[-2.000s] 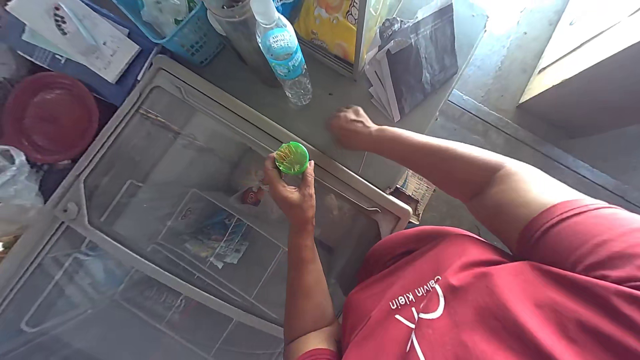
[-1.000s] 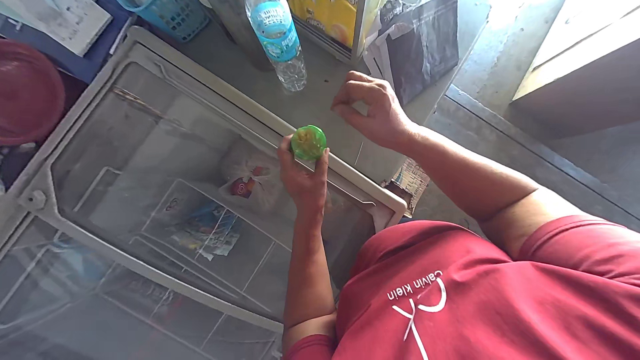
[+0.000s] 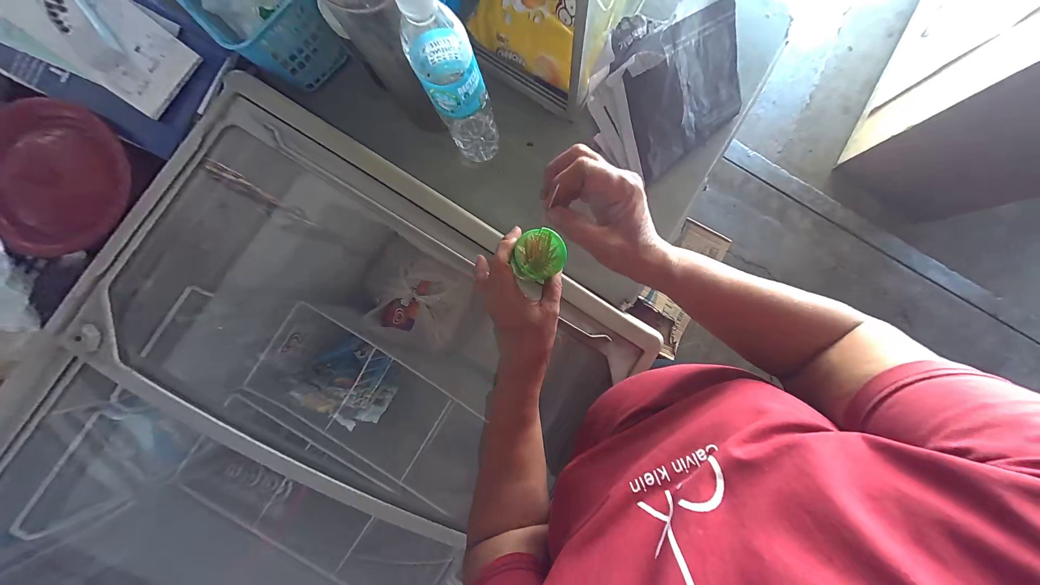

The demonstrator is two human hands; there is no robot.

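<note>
My left hand [image 3: 520, 305] holds a small round green container [image 3: 539, 254] above the near rim of the glass-topped chest freezer. Many thin sticks, which look like toothpicks, show inside the container. Just to its upper right is my right hand [image 3: 601, 203], its thumb and forefinger pinched together on one thin stick, likely a toothpick [image 3: 555, 195]. The two hands are apart. A clear plastic bottle with a blue label [image 3: 453, 77] stands on the grey surface beyond them.
Below my left hand lies the freezer's sliding glass lid [image 3: 325, 244], with bags and wire baskets under it. Around it are a blue plastic basket [image 3: 313, 53], a red plastic lid or plate [image 3: 61, 175], papers [image 3: 122, 61], a yellow package [image 3: 528, 41] and a dark plastic bag [image 3: 682, 89].
My right hand, resting on the grey surface two seconds ago, has lifted and come nearer the green container. A thin stick now shows at its fingertips. My left hand still holds the container.
</note>
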